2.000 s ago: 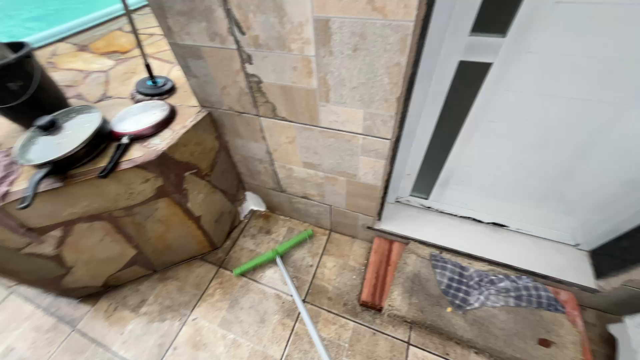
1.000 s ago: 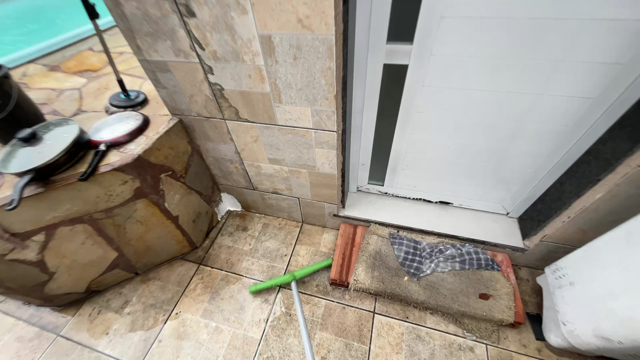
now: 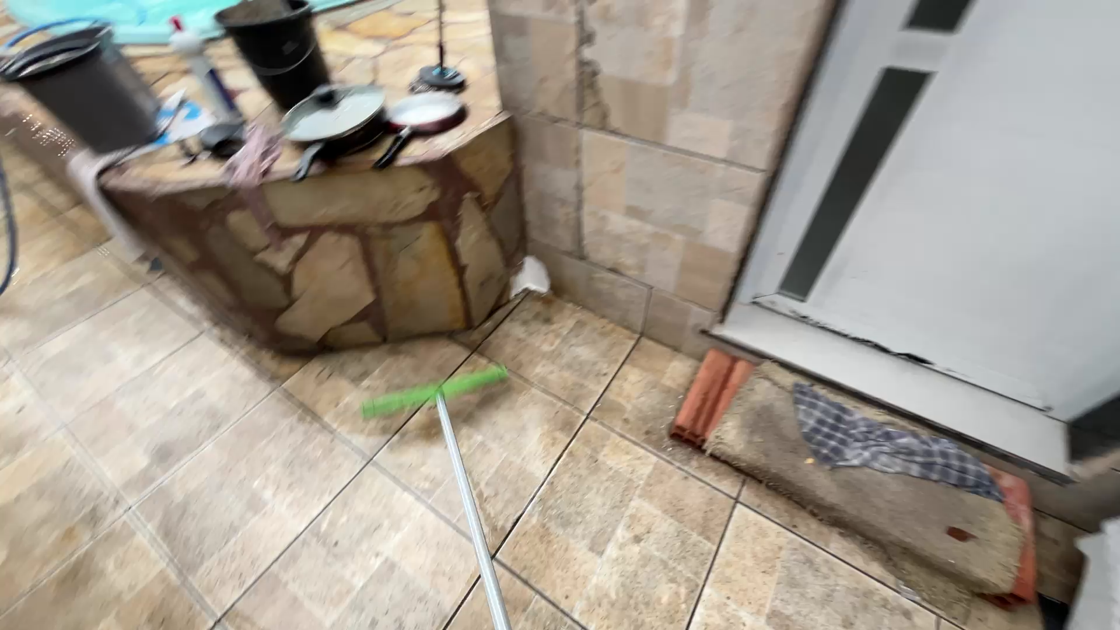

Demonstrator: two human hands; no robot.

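Observation:
A floor squeegee with a green head (image 3: 435, 391) lies against the beige tiled floor (image 3: 289, 490). Its pale metal pole runs down out of the bottom edge of the head view. Neither my left hand nor my right hand shows, so what holds the pole is hidden. The squeegee head is in front of the low stone-clad wall (image 3: 332, 280), apart from it. To its right, a checked cloth (image 3: 884, 442) lies on a rough cement step (image 3: 866, 507) with orange hollow bricks (image 3: 713, 398) at its ends.
On the stone ledge stand a lidded pan (image 3: 334, 118), a small frying pan (image 3: 427, 114), a pink rag (image 3: 255, 156), a bottle (image 3: 203, 70), a black bucket (image 3: 278, 52) and a grey bin (image 3: 92, 92). A white door (image 3: 989, 219) rises behind the step; a pool (image 3: 157, 17) lies beyond.
The squeegee head has moved left, away from the brick at the step, and is now nearer the stone-clad wall. The view has swung left.

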